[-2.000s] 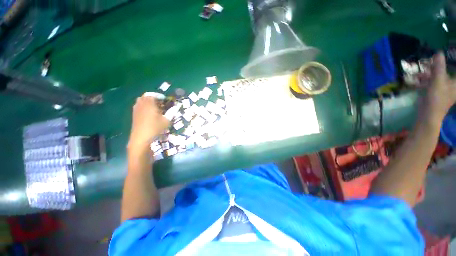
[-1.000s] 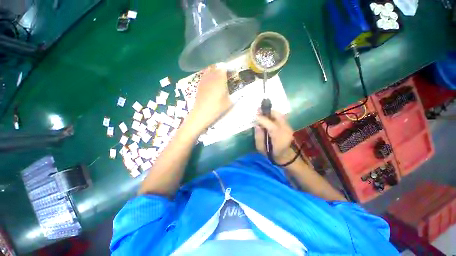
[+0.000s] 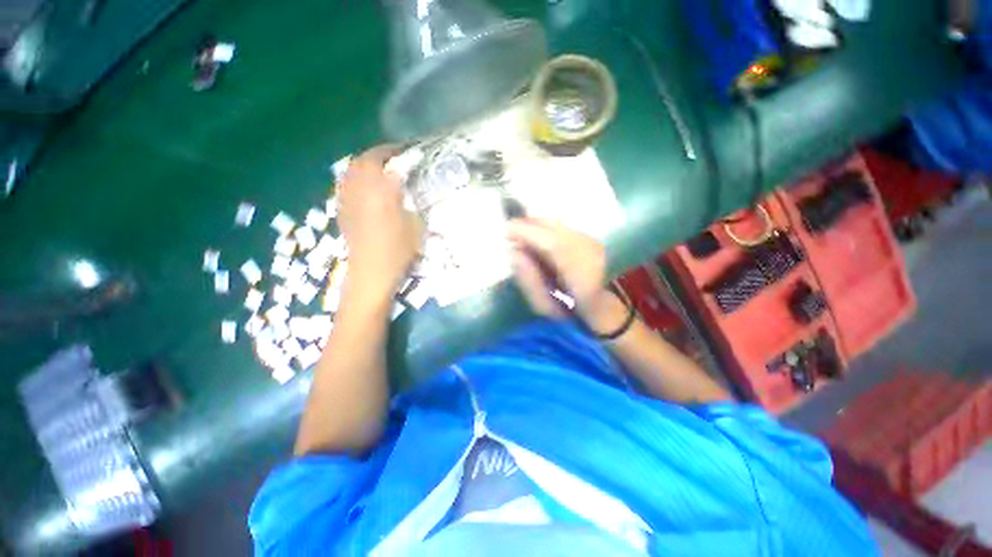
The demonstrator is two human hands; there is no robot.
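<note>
My right hand [image 3: 560, 261] is closed around the dark soldering iron [image 3: 513, 207], which points up and left to a blurred metallic assembly [image 3: 451, 169] on the white paper sheet [image 3: 566, 190]. My left hand [image 3: 379, 218] is at the left end of the assembly, among small white squares [image 3: 285, 288]; blur hides whether its fingers grip anything. The yellow tip cleaner pot [image 3: 573, 103] stands on the sheet's far edge, just beyond the assembly.
A clear fume hood [image 3: 468, 82] hangs beyond the assembly. Tweezers [image 3: 672, 114] lie right of the pot. The blue soldering station [image 3: 731, 38] is at the far right. A gridded tray [image 3: 87, 435] is at the left, red parts bins [image 3: 870, 326] below right, a small unit [image 3: 207, 67] at the far left.
My right hand has come from the soldering station with the iron, touched the pot, then moved left to the assembly. My left hand, over the sheet a second ago, has shifted left.
</note>
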